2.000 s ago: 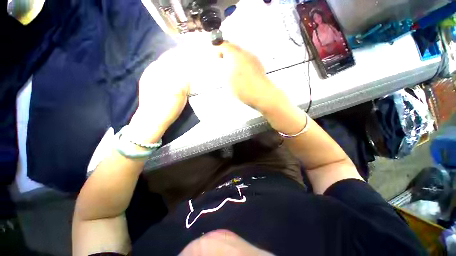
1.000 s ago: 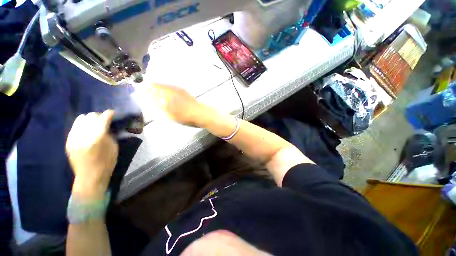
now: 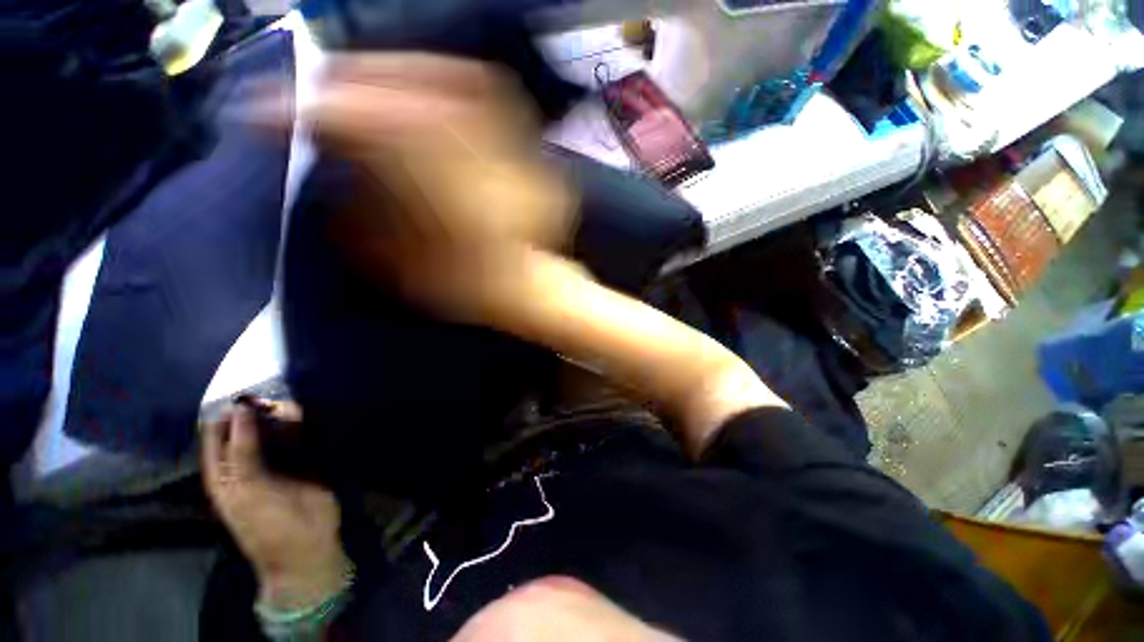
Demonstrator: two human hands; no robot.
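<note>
A dark navy garment panel (image 3: 389, 364) lies over the table's front part and hangs over its edge in the middle. My left hand (image 3: 270, 489) is at the lower left, with its fingertips closed on the panel's edge. My right hand (image 3: 439, 188) is strongly blurred above the panel. I cannot tell whether it holds cloth. Another flat dark navy panel (image 3: 188, 263) lies on the white table to the left. The needle area is hidden behind my right hand and dark cloth.
A phone (image 3: 656, 126) lies on the table right of the cloth, near blue-teal items (image 3: 768, 100). The white machine body (image 3: 740, 44) is partly in view at the top. A plastic-wrapped bundle (image 3: 897, 289) is below the table at right. A lamp (image 3: 188, 35) is at upper left.
The dark panel now spreads across the middle and covers part of the table. My left hand has moved down towards me. My right hand has moved up from the table and is blurred.
</note>
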